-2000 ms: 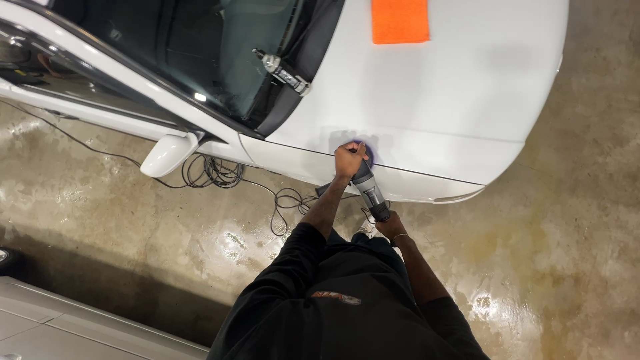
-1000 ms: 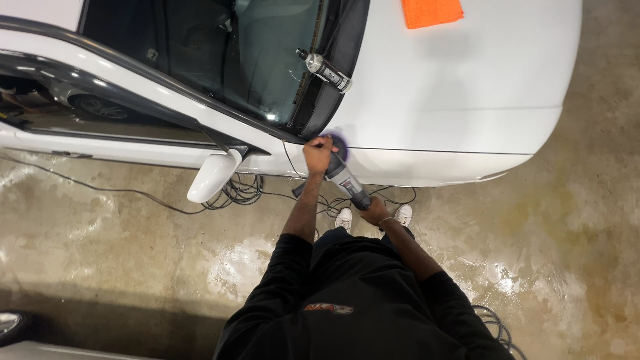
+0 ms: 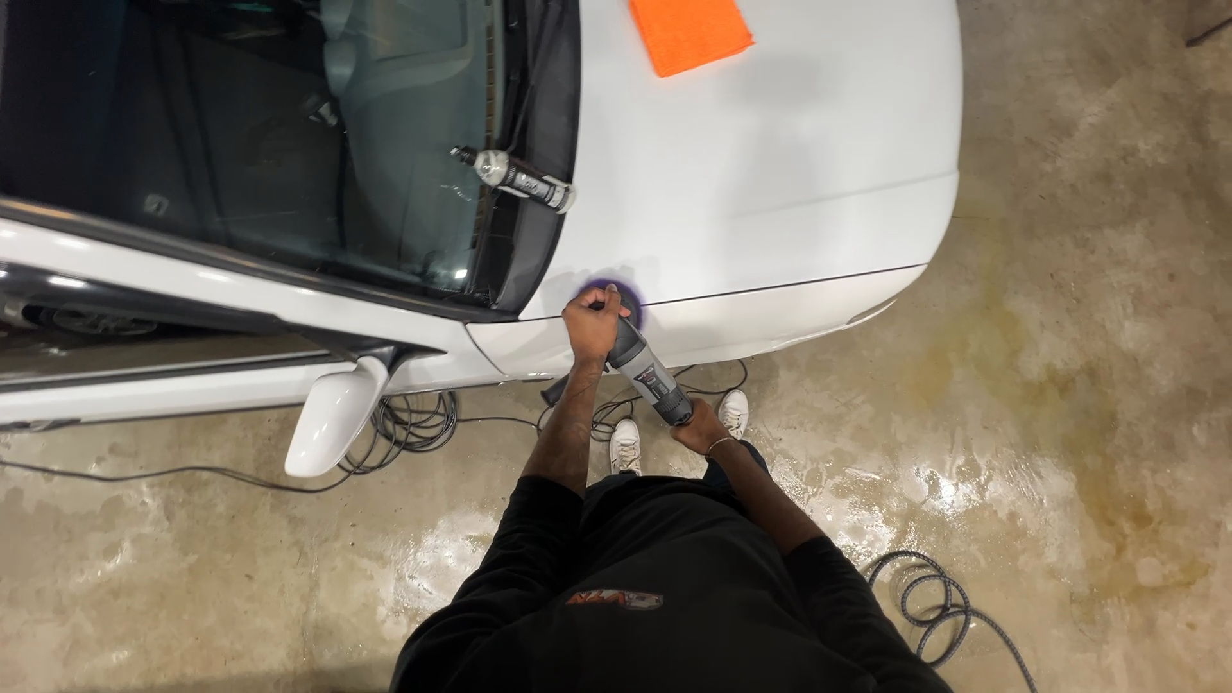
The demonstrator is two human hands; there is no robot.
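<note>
A grey and black corded car polisher with a purple pad lies against the white car's front fender, by the seam with the hood. My left hand grips the polisher's head from above. Around the rear end of its body is my right hand, partly hidden by the tool. A bottle with a black cap lies at the base of the windshield. On the hood rests a folded orange microfiber towel.
The side mirror juts out left of my arms. Black cable lies coiled on the concrete floor below it and runs near my white shoes. Another hose or cord lies looped at lower right.
The polisher, with both hands on it, has moved along the fender seam toward the windshield since the earliest frame, then slightly back toward the car's front. The view has shifted.
</note>
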